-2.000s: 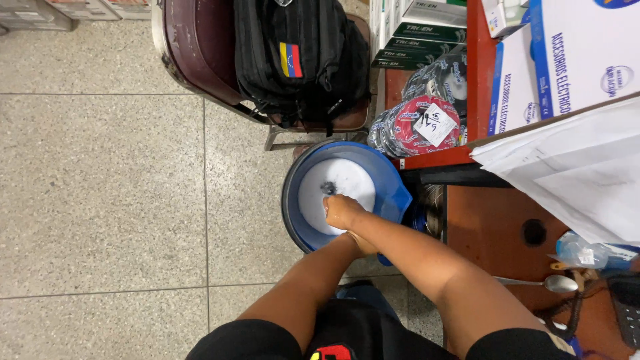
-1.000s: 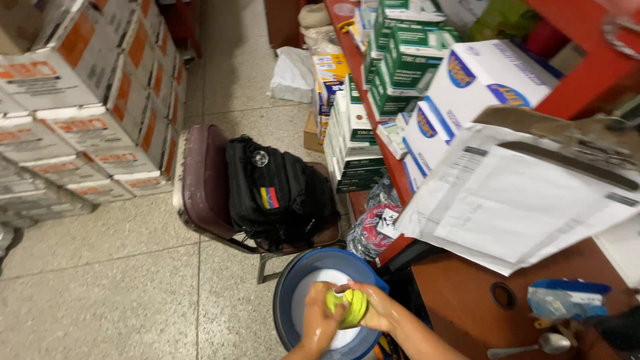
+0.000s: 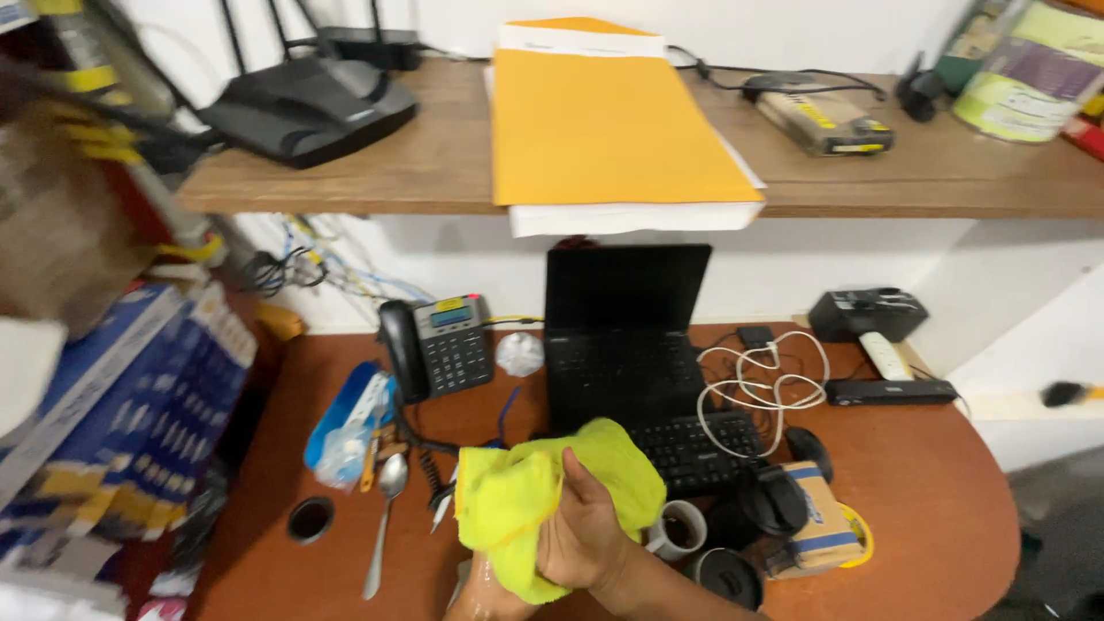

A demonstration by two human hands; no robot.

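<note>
A yellow-green cloth (image 3: 517, 492) is bunched in both my hands above the front of the reddish-brown desk (image 3: 931, 509). My right hand (image 3: 586, 535) grips it from the right, the thumb pointing up. Lower down, my left hand (image 3: 492, 595) holds its underside; the wrist looks wet and the fingers are mostly hidden by the cloth. Behind the cloth are an open black laptop (image 3: 625, 336) and a black keyboard (image 3: 690, 448). Close to my right hand stands a white mug (image 3: 677, 530) with dark liquid.
A desk phone (image 3: 448, 345), a metal spoon (image 3: 388, 517) and a cable hole (image 3: 310, 519) are on the left. White cable (image 3: 824, 379), a mouse (image 3: 808, 453) and a cardboard box (image 3: 815, 517) lie right. The wooden shelf (image 3: 448, 172) overhead bears a router (image 3: 310, 108) and a yellow folder (image 3: 604, 121).
My hands were down in the blue bucket, then held the bunched cloth over it; now they hold the cloth above the desk. The view has swung from the floor to the desk.
</note>
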